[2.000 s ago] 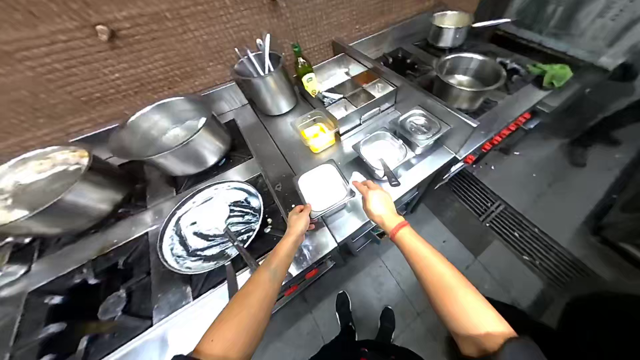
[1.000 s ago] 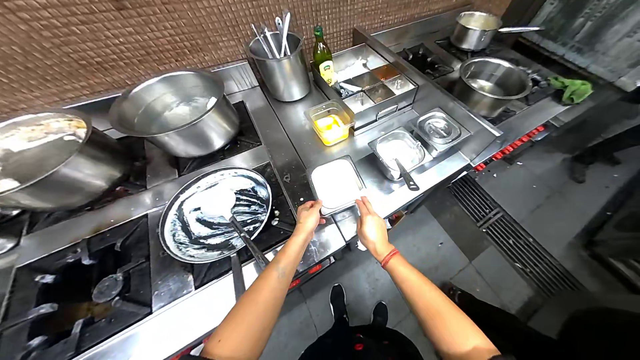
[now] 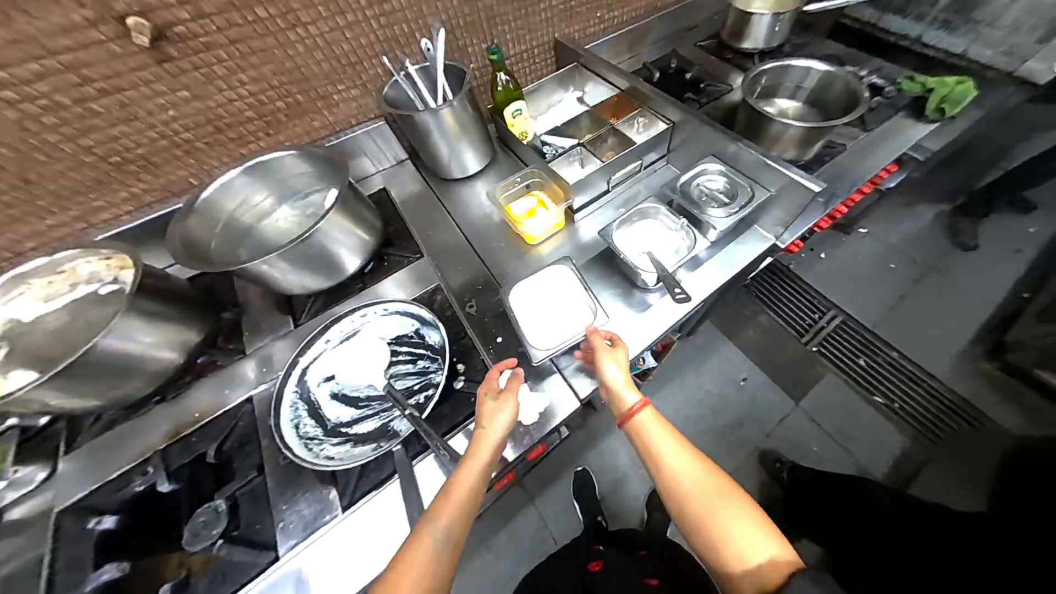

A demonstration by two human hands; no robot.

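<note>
A square steel pan of white contents (image 3: 553, 307) rests on the steel counter. Just below its near corner my left hand (image 3: 499, 402) is raised with fingers apart, beside a crumpled white cloth or paper (image 3: 530, 404). My right hand (image 3: 606, 359), with a red band at the wrist, is at the pan's near right corner; whether it touches the rim is unclear. Left of my hands a frying pan (image 3: 360, 384) coated with a white substance sits on the stove, a black-handled utensil (image 3: 421, 429) lying in it. Another steel pan of white contents (image 3: 652, 239) holds a black-handled utensil.
Large steel pots (image 3: 285, 219) stand on the left burners. Behind are a plastic tub with yellow contents (image 3: 532, 216), a utensil pot (image 3: 445, 124), a green glass bottle (image 3: 510, 95) and a steel condiment tray (image 3: 623, 177). A lidded steel container (image 3: 716, 191) and a green cloth (image 3: 940, 95) are at right.
My left hand has come off the near edge of the square steel pan, where both hands were one second ago. The pan stays on the counter near the frying pan.
</note>
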